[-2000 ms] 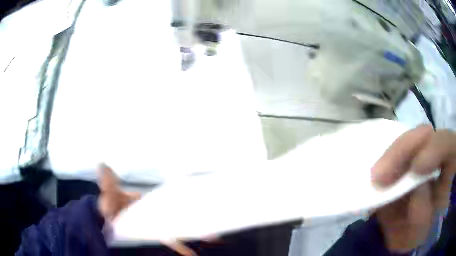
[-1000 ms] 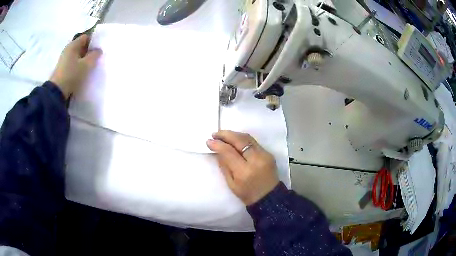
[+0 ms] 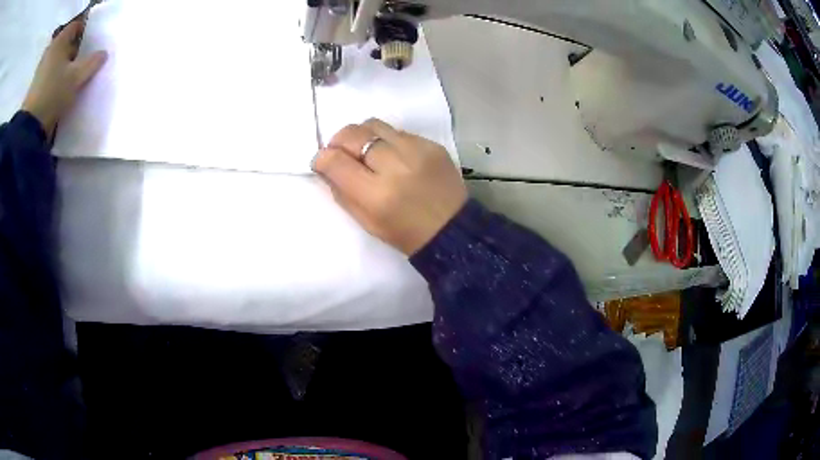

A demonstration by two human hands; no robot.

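Note:
A large white garment panel point(image 3: 270, 243) covers the table and reaches its front edge. A straight-edged white piece point(image 3: 207, 90) lies on top of it, its right edge in line with the presser foot point(image 3: 325, 65). My left hand point(image 3: 65, 76) grips this top piece at its far left edge, near the frame's upper left. My right hand point(image 3: 391, 184), with a ring, has its fingertips pinched on the near right corner, just in front of the presser foot. The needle is too small to make out.
The sewing machine point(image 3: 629, 54) stands at the upper right. Red-handled scissors point(image 3: 670, 225) lie right of it, beside stacked white cut pieces point(image 3: 742, 216). A shiny brown package point(image 3: 647, 316) and printed sheet point(image 3: 751, 377) are lower right.
Two seconds ago both hands held a white piece raised at the front; it now lies on the panel by the presser foot. Since one second ago the view has shifted; both hands keep their hold.

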